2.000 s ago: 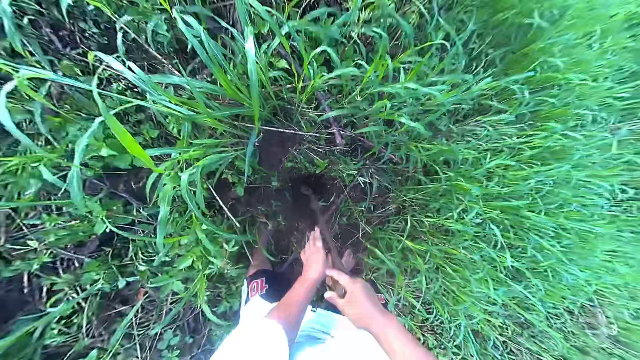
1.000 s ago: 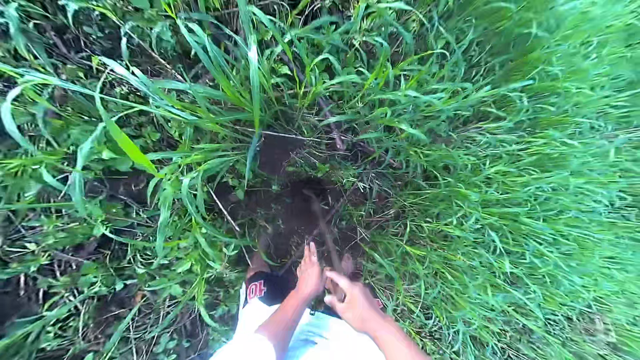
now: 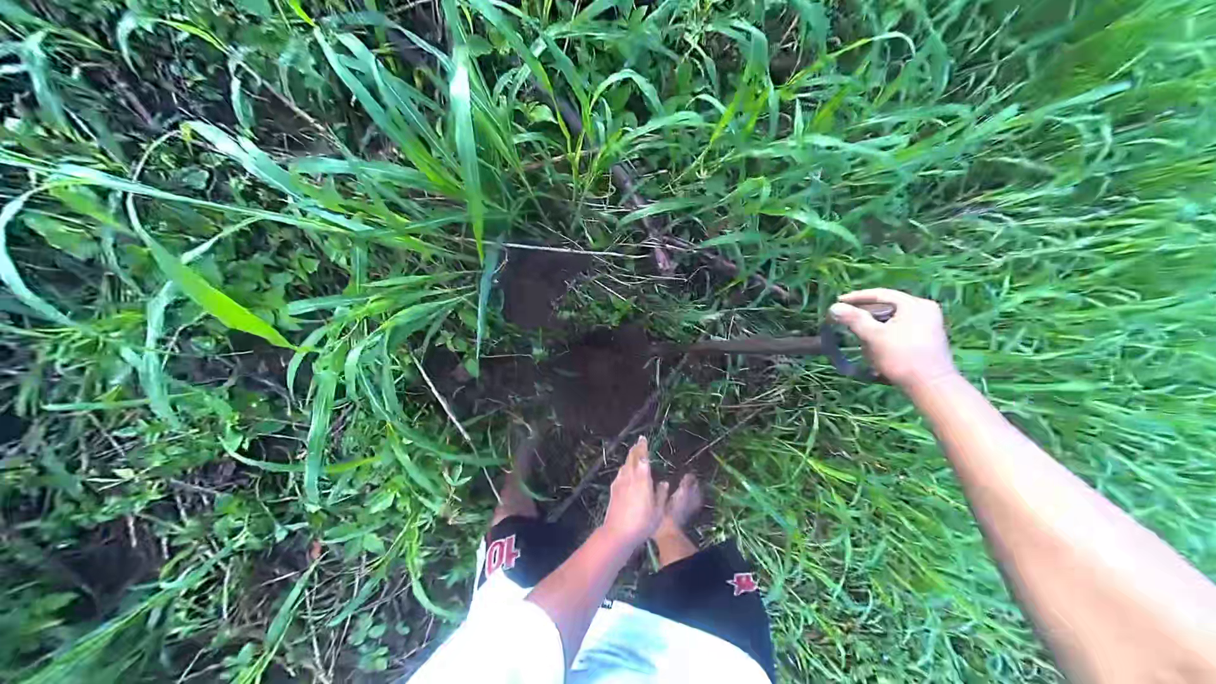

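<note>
My right hand (image 3: pixel 902 332) is closed around the grip of a digging tool with a D-shaped handle, probably a spade (image 3: pixel 760 347). Its wooden shaft slants away to the left, and its far end reaches the dark soil, where the blade cannot be made out. Below the dug soil (image 3: pixel 603 375), my left hand (image 3: pixel 635 494) hangs in front of my body with its fingers extended, holding nothing that I can see. A thin dark stick (image 3: pixel 622 437) lies just beyond its fingertips.
Bare feet (image 3: pixel 684 499) stand at the near edge of the soil. Tall grass (image 3: pixel 1073 190) grows thickly on the right, with leafy weeds (image 3: pixel 361 532) on the left. A brown branch (image 3: pixel 655 228) lies beyond the soil, and a pale stalk (image 3: pixel 570 250) crosses near it.
My right hand has moved from beside my left hand out to the right. The tool's shaft, which pointed towards my body before, now lies out to the right.
</note>
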